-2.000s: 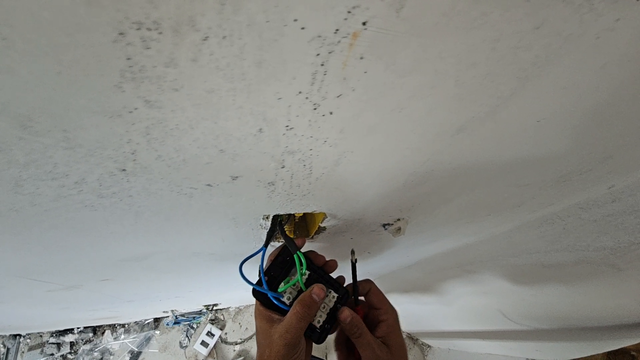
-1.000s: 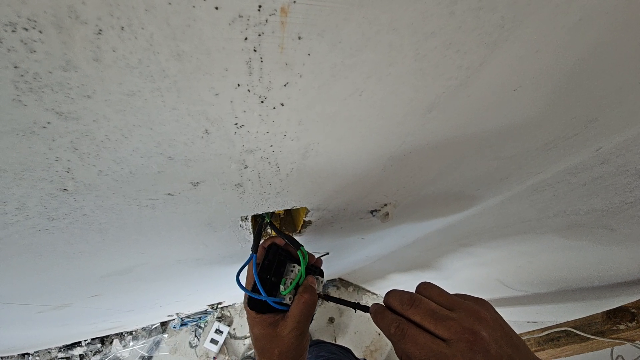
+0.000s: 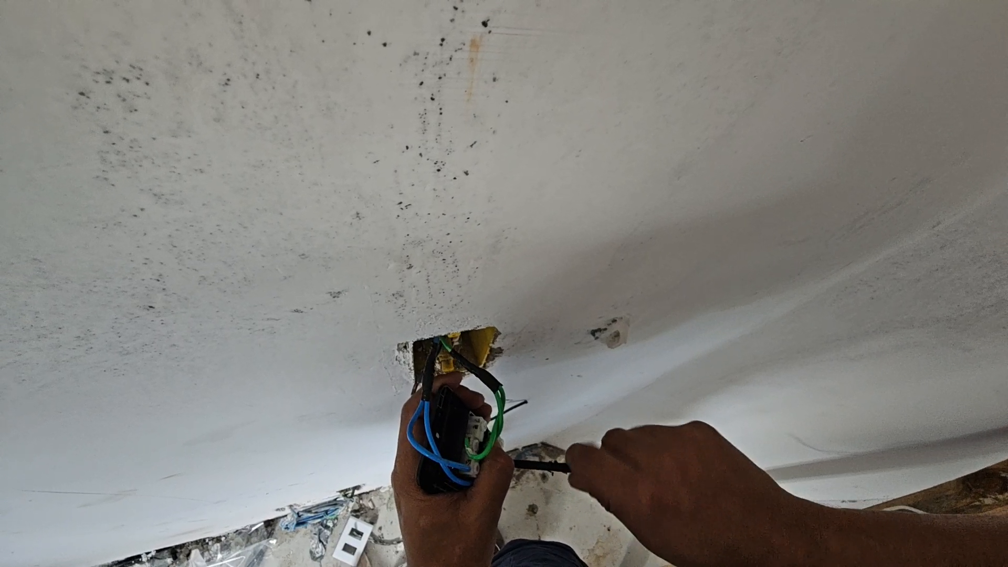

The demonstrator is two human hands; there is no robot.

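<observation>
My left hand (image 3: 453,504) grips a black electrical socket module (image 3: 446,429) with white terminal parts (image 3: 476,441), just below a yellow wall box (image 3: 472,350) set in the wall. Blue wires (image 3: 426,445) and green wires (image 3: 499,421), partly sleeved in black, run from the box to the module. A thin black wire end (image 3: 516,407) sticks out on the module's right. My right hand (image 3: 669,480) is closed on a screwdriver with a dark shaft (image 3: 542,465); its handle is hidden in the fist. The shaft points left to the module's side, its tip hidden behind my left thumb.
A white wall (image 3: 276,236) with dark specks fills most of the view. Right of the box is a small damaged patch (image 3: 613,332). Below lie a white cover plate (image 3: 353,541), blue wire scraps (image 3: 313,513) and clear plastic (image 3: 244,555). A wooden edge (image 3: 957,488) shows at lower right.
Two seconds ago both hands were together at the module, the screwdriver upright. My right hand has since moved right and the shaft lies sideways against the module, which has been turned.
</observation>
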